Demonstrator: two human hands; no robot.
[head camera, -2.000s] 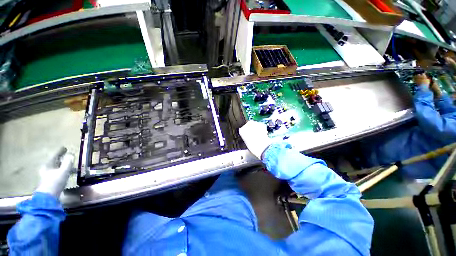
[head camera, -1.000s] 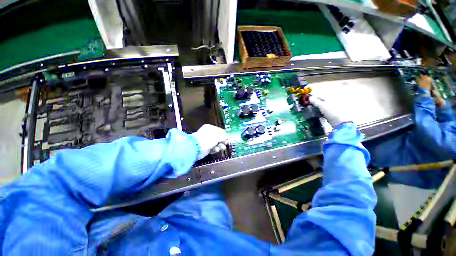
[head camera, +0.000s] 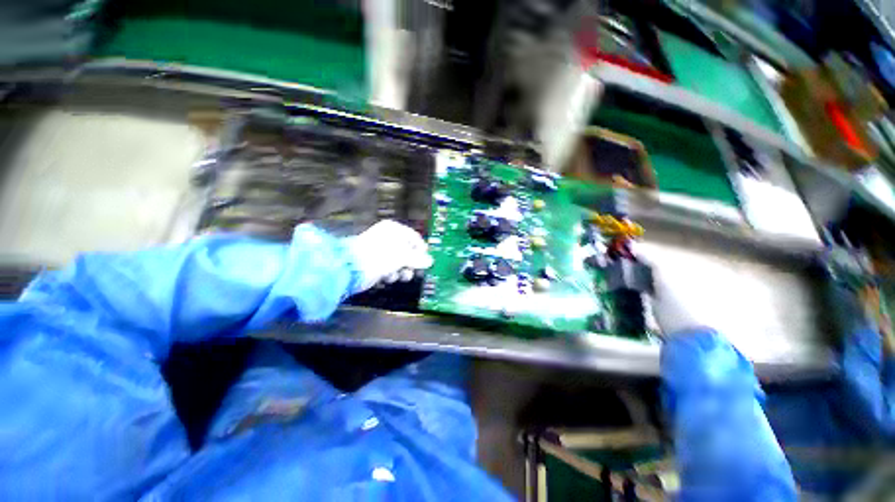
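Observation:
A green circuit board (head camera: 562, 284) crowded with parts lies level between my hands, with black cylinders, a yellow cluster and dark blocks towards its right end. My left hand (head camera: 388, 257), white-gloved, grips its left edge with curled fingers. My right hand (head camera: 677, 299), also white-gloved and blurred, is at its right edge; its fingers are partly hidden by the dark parts. The black carrier frame (head camera: 304, 186) lies on the conveyor just left of the board, blurred and partly behind my left arm. Whether the board is lifted or touches the carrier cannot be told.
The conveyor's metal rail (head camera: 491, 338) runs along the front. Pale bed sections (head camera: 98, 186) show at both sides. A brown component box (head camera: 616, 157) stands behind the board. Green-matted shelves (head camera: 236, 39) are at the back. Another person's blue sleeve (head camera: 864, 353) is at the far right.
My left hand came across from the left to the board's left edge, and my right hand moved to its right edge. The view has swung, and the board now appears closer to the carrier.

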